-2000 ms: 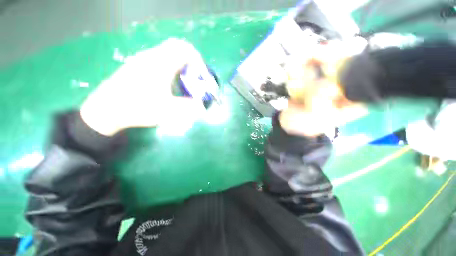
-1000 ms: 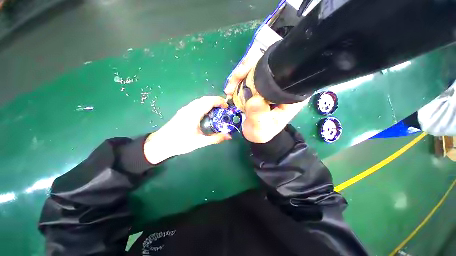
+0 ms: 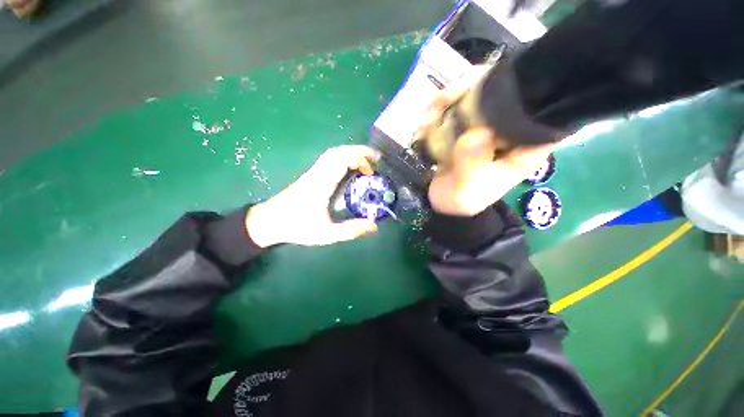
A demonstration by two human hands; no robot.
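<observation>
My left hand (image 3: 314,202) holds a small round unit (image 3: 369,196) with a blue-silver circuit face turned up and a short white wire at its lower right edge. My right hand (image 3: 473,167) is blurred and grips the nose of the thick black electric screwdriver (image 3: 604,69), which reaches out to the upper right. The screwdriver's tip is to the right of the unit, in front of the screw feeder, apart from the unit. The white feeder (image 3: 414,96) with blue edges stands behind my right hand, partly hidden by it and the tool.
Two round units (image 3: 540,208) lie on the green bench (image 3: 326,281) right of my right hand, one partly hidden. Tiny screws (image 3: 242,152) are scattered left of the feeder. A grey conveyor (image 3: 204,49) runs beyond. A person's pale sleeve (image 3: 714,191) shows at the right edge.
My right hand and the screwdriver have moved right and up, away from the unit, towards the feeder. My left hand keeps hold of the unit, whose face is now more exposed.
</observation>
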